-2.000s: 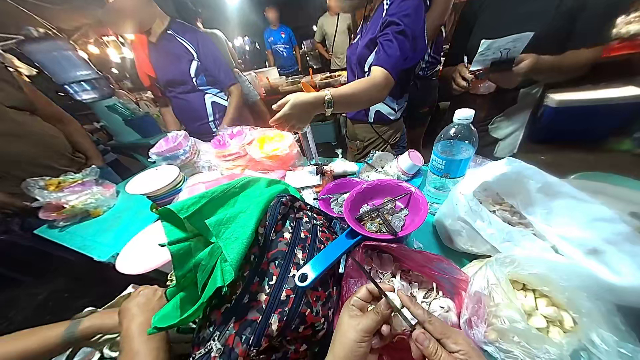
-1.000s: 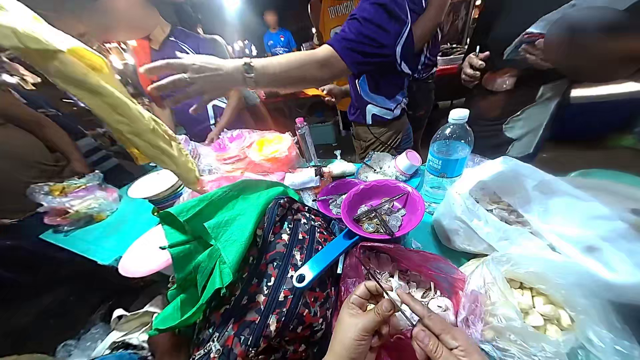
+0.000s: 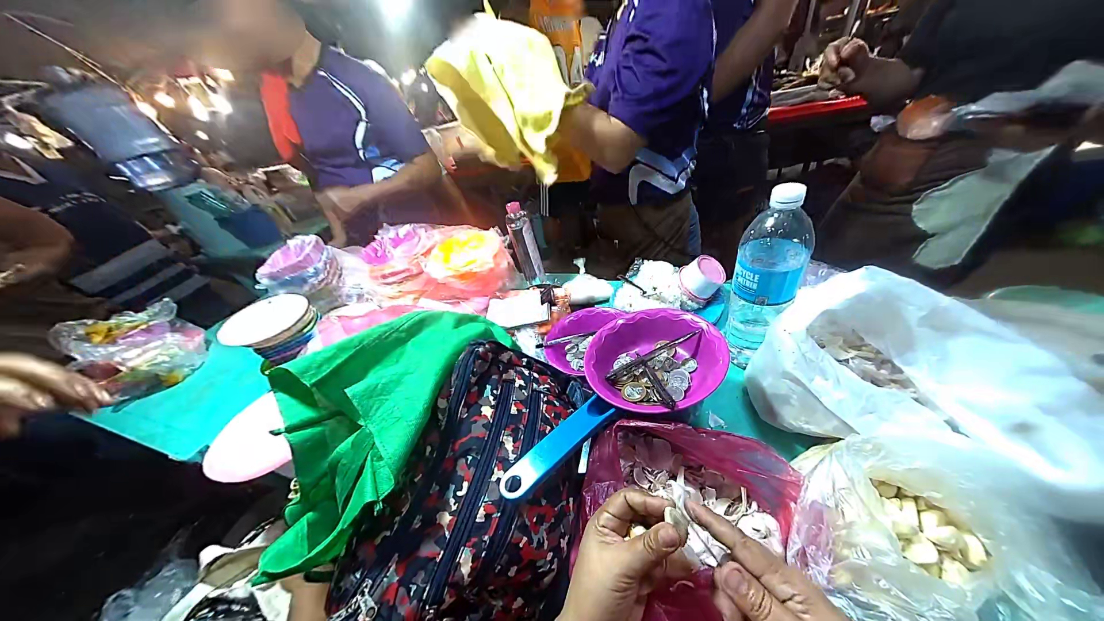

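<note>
Over a magenta plastic bag of garlic bulbs and skins, my left hand pinches a garlic clove with loose skin. My right hand meets it from the right, a thin blade in its fingers; the handle is hidden. Peeled garlic cloves fill a clear plastic bag to the right. Behind the magenta bag, a purple bowl holds coins and dark slender tools, with a blue handle jutting beside it.
A camouflage backpack and green cloth bag lie left of my hands. A water bottle stands behind the white plastic bag. Stacked plates are at the left. Across the table, a person in purple has an arm by yellow cloth.
The yellow cloth has moved from the upper left to the upper middle. The hand at the bag on the far right has shifted. My hands stay together over the magenta bag.
</note>
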